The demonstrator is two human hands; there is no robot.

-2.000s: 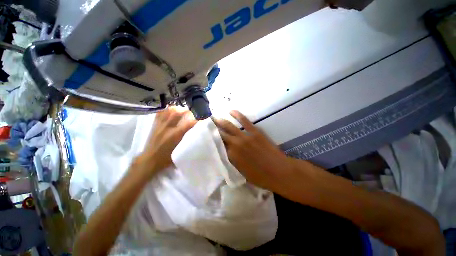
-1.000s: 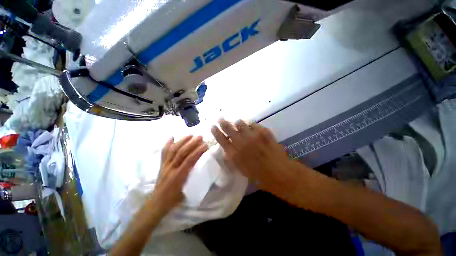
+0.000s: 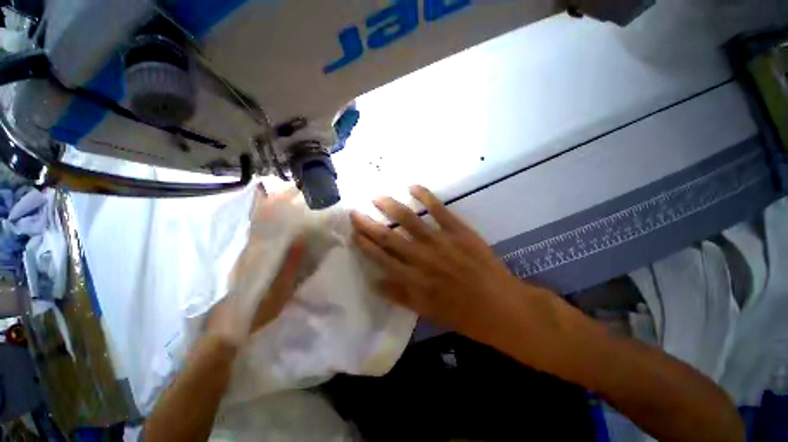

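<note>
White cloth, likely a garment body, lies bunched over the table edge below the needle area. The white sewing machine head is above it, with a dark grey cylinder beside the needle, which is hidden. My left hand is blurred and partly covered by cloth, its fingertips near the needle area; its grip cannot be made out. My right hand lies flat, fingers spread, at the cloth's right edge and on the machine bed, just right of the grey cylinder.
The grey ruler strip runs along the table's front edge. White strips hang at the right. A yellow-green tray is at the table's right end. Bluish cloth lies at the far left. A round tension dial is on the head.
Since one second ago, the view has moved closer to the machine. My left hand has moved up towards the needle and under cloth. My right hand's fingers have spread. The cloth is bunched differently.
</note>
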